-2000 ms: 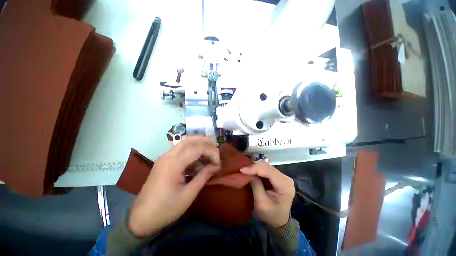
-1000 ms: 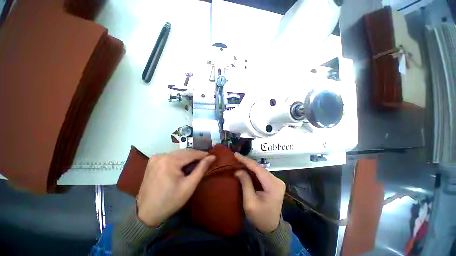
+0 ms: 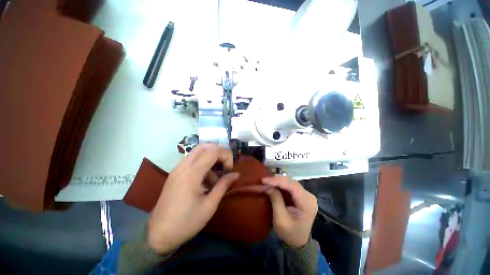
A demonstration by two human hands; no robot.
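Observation:
A red-brown leather panel (image 3: 239,215) lies bunched in my lap, its upper part up against the needle area (image 3: 234,144) of the white sewing machine (image 3: 290,126). My left hand (image 3: 188,196) pinches the panel's folded edge between thumb and fingers, just below the needle area. My right hand (image 3: 292,207) pinches the right end of the same folded edge (image 3: 250,189). A flap of the panel (image 3: 145,185) sticks out to the left of my left hand. The needle tip is hidden.
A thick stack of brown panels (image 3: 48,102) lies on the white table (image 3: 126,102) at left, with a black pen-like stick (image 3: 158,55) beside it. At right are a tied bundle (image 3: 411,59) and a notched panel (image 3: 388,217) on grey metal surfaces.
Since one second ago, my hands have moved a little apart along the folded edge, and my left fingers have risen closer to the needle area. The whole view has shifted slightly.

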